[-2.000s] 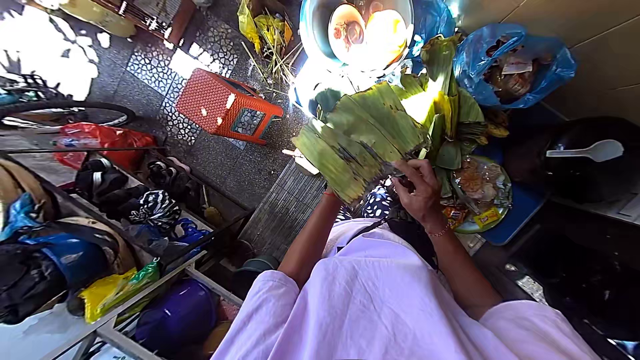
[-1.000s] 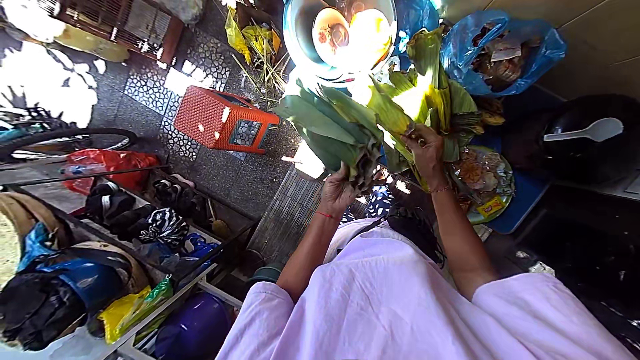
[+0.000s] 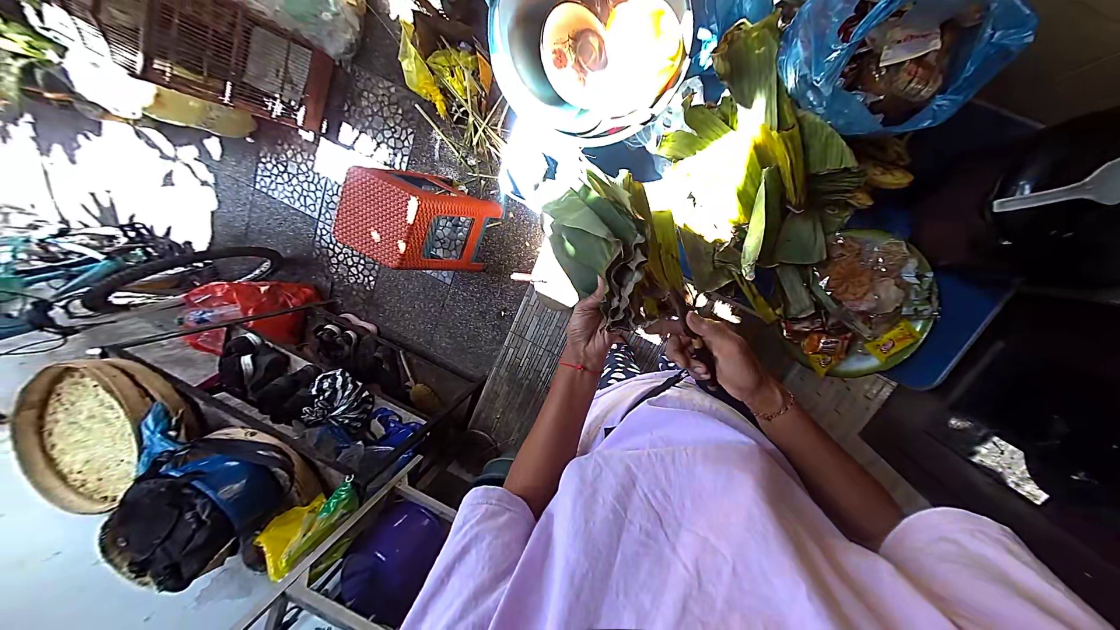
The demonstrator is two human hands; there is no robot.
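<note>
My left hand (image 3: 591,331) grips a bunch of folded banana leaf pieces (image 3: 599,241) by its lower end. Close to its right, my right hand (image 3: 722,354) is closed around a dark handle, perhaps a knife's; its blade cannot be made out. More banana leaves (image 3: 774,175), green and yellowing, lie beyond and to the right of my hands, partly in glaring sunlight. Behind the bunch stands a basin (image 3: 534,79) with bowls (image 3: 569,44) inside. To the right a round plate (image 3: 927,297) holds food, some of it wrapped in clear plastic, and small packets.
A blue plastic bag (image 3: 989,79) stands at the upper right, near a white spoon (image 3: 1063,188). An orange plastic stool (image 3: 376,219) is on the tiled floor at the left. A metal-framed rack (image 3: 328,604) with bags and a purple round object (image 3: 394,551) lies at lower left.
Two seconds ago a broad leaf lay spread before my hands; now my left hand holds folded pieces. My right hand was up at the leaves a second ago and has come down beside my left hand.
</note>
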